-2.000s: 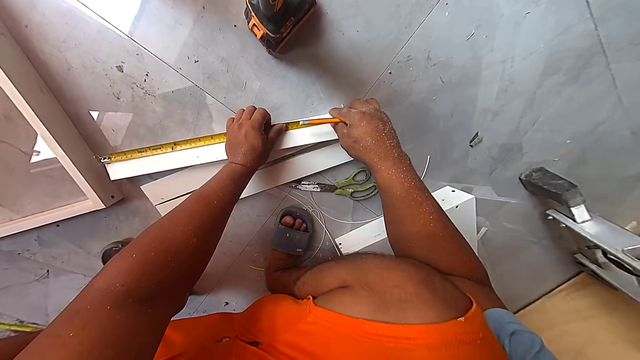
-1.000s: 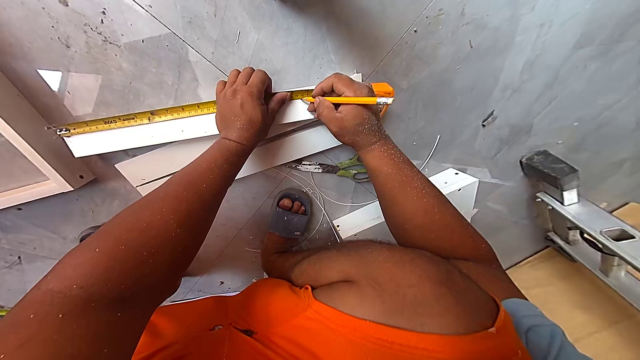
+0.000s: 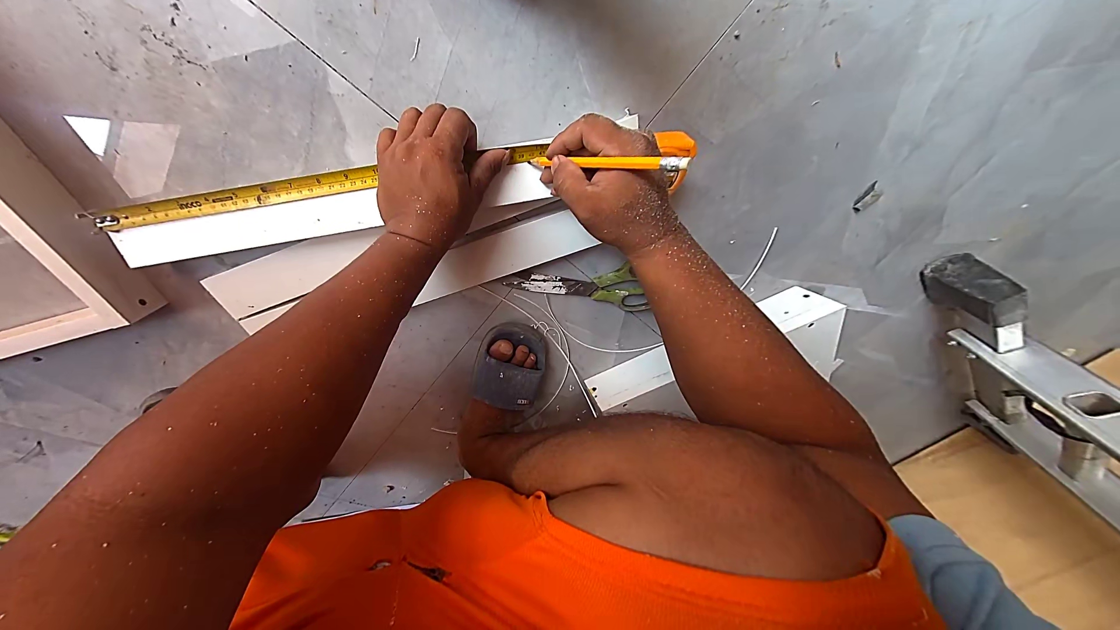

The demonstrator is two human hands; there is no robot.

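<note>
A yellow tape measure blade lies along a white board, its hooked end at the board's left end. My left hand presses the blade and board down, thumb on the blade. My right hand holds a yellow pencil, its tip at the blade's edge on the board. The orange tape case shows behind my right hand, partly hidden. More white boards lie under the first one at a slight angle.
Green-handled scissors and thin white wire lie near my sandalled foot. A white box-shaped piece is by my right forearm. A pale frame stands at left, a metal ladder-like part at right.
The pencil has turned in my right hand, and its tip has come down to the board by the blade. My left hand stays on the blade. The view has shifted, and the power tool is out of view.
</note>
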